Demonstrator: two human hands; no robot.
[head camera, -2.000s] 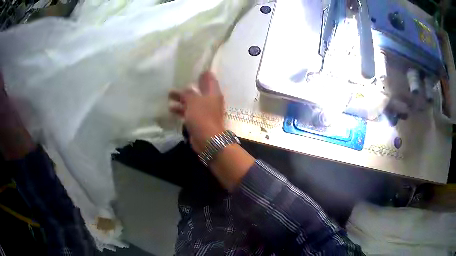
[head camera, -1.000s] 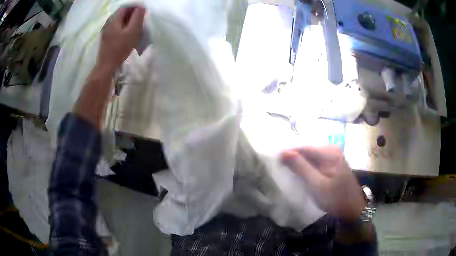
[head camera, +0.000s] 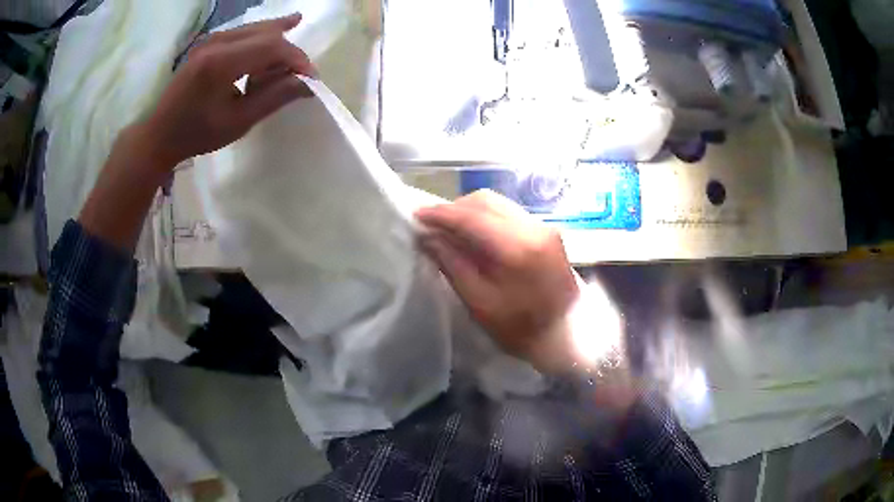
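Observation:
A white cloth piece (head camera: 323, 255) hangs from both hands over the table's front edge and down onto the lap. My left hand (head camera: 221, 88) holds its upper corner between thumb and fingers at the upper left, index finger stretched out. My right hand (head camera: 505, 265) pinches the cloth's edge near the centre, just in front of the sewing machine. The edge runs fairly straight between the two hands. The sewing machine's needle area (head camera: 549, 127) is washed out by glare. The blue plate (head camera: 618, 196) shows behind my right hand, partly hidden by it.
The cream machine table (head camera: 774, 216) has a dark round hole at right. Ribbed whitish knobs (head camera: 718, 69) sit on the machine front. A long heap of white cloth (head camera: 93, 127) lies at the left. Folded white cloth (head camera: 784, 373) lies at the lower right. The checked lap is below.
Both hands now hold the cloth with its edge stretched between them. My right hand has moved left and up from a second ago. The view has shifted, uncovering the blue plate.

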